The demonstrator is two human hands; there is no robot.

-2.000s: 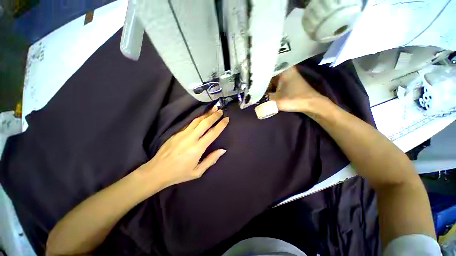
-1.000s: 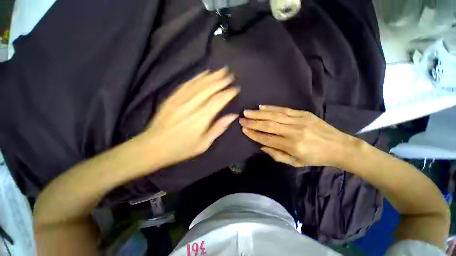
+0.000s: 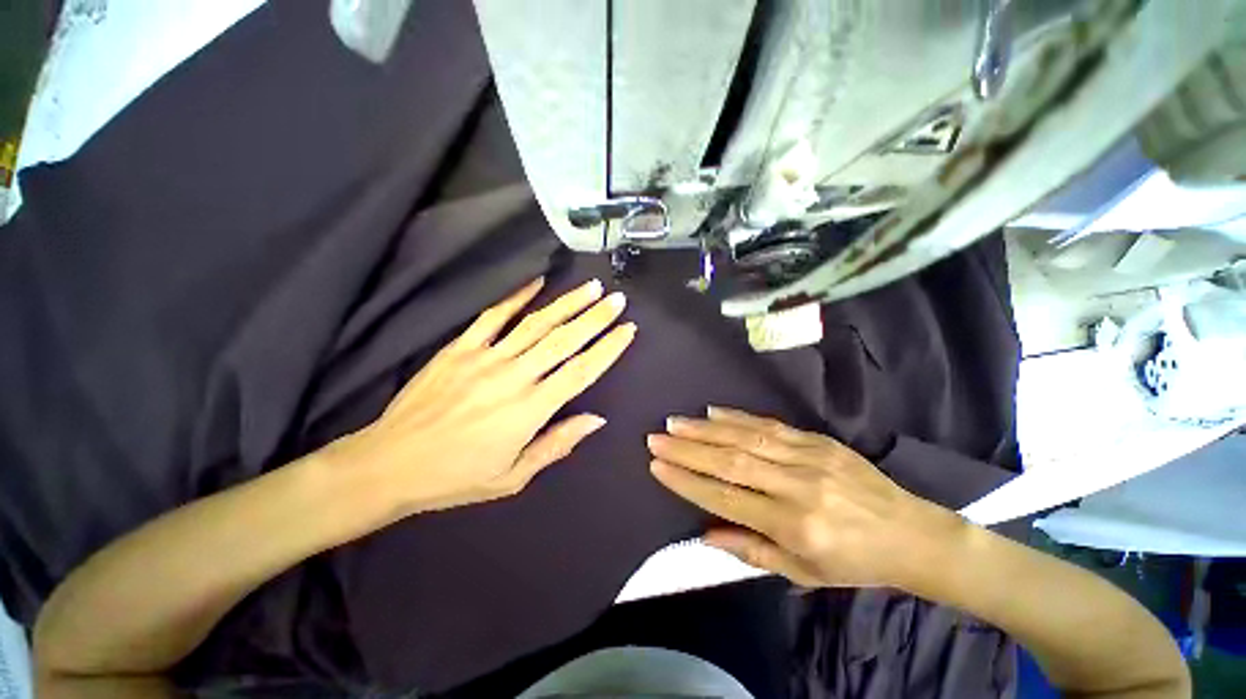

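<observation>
A large dark purple-brown cloth panel point(image 3: 260, 232) covers most of the white table and runs under the off-white sewing machine head point(image 3: 615, 109). The presser foot point(image 3: 622, 262) is small and dark at the bottom of the head, over the cloth. My left hand point(image 3: 478, 410) lies flat on the cloth, fingers spread, fingertips just below the foot. My right hand point(image 3: 806, 498) lies palm down on the cloth near the table's front edge, fingers close together and thumb tucked below. A cream block point(image 3: 786, 328) sits at the right of the head.
The white table edge point(image 3: 670, 571) with ruler marks shows between the cloth and my lap. More dark cloth point(image 3: 902, 642) hangs bunched below my right hand. A crumpled clear bag point(image 3: 1182, 358) with small parts lies at the far right.
My right hand has moved from behind the foot down to the front of the cloth. My left hand stays near the foot, flat. The view dipped toward my lap and came back up.
</observation>
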